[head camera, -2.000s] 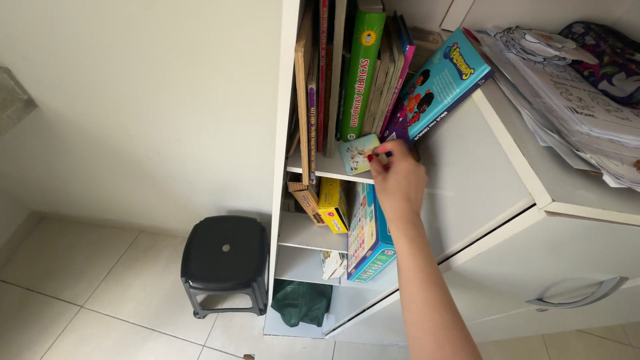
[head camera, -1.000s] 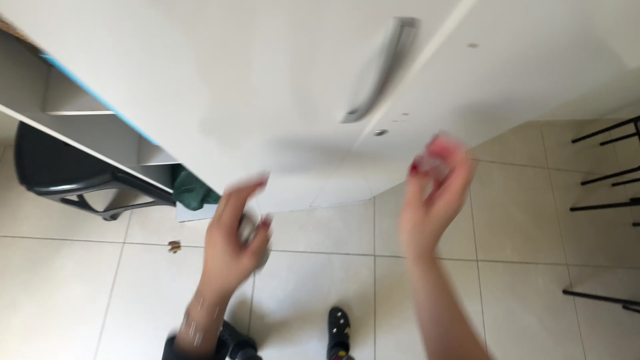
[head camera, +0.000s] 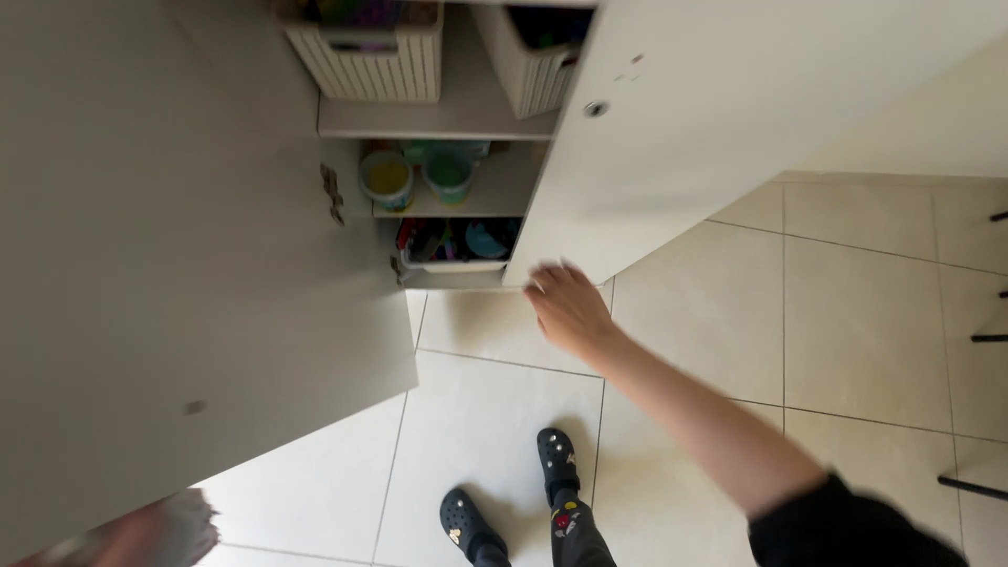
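Observation:
My right hand (head camera: 573, 309) reaches forward beside the lower edge of the white right cabinet door (head camera: 669, 134); its fingers are bent, and whether they touch the edge cannot be told. My left hand does not show. The left cabinet door (head camera: 236, 260) stands swung out. Between the doors, the upper shelf bears one ribbed white plastic basket (head camera: 386, 67) and another ribbed basket (head camera: 535, 79). Below them are a tub with yellow contents (head camera: 387, 176) and a tub with green contents (head camera: 448, 175). A white bin (head camera: 457, 266) of mixed items sits on the bottom shelf.
Light floor tiles (head camera: 693, 465) lie under my feet, which wear dark clogs (head camera: 466, 520). Dark thin legs of furniture (head camera: 972, 488) show at the right edge. A blurred reddish and grey thing (head camera: 150, 531) is at the lower left, below the door.
The left cabinet door has come open and the shelves behind it show. My left hand has gone out of view. The view has swung from the bookshelf to the cabinet and floor.

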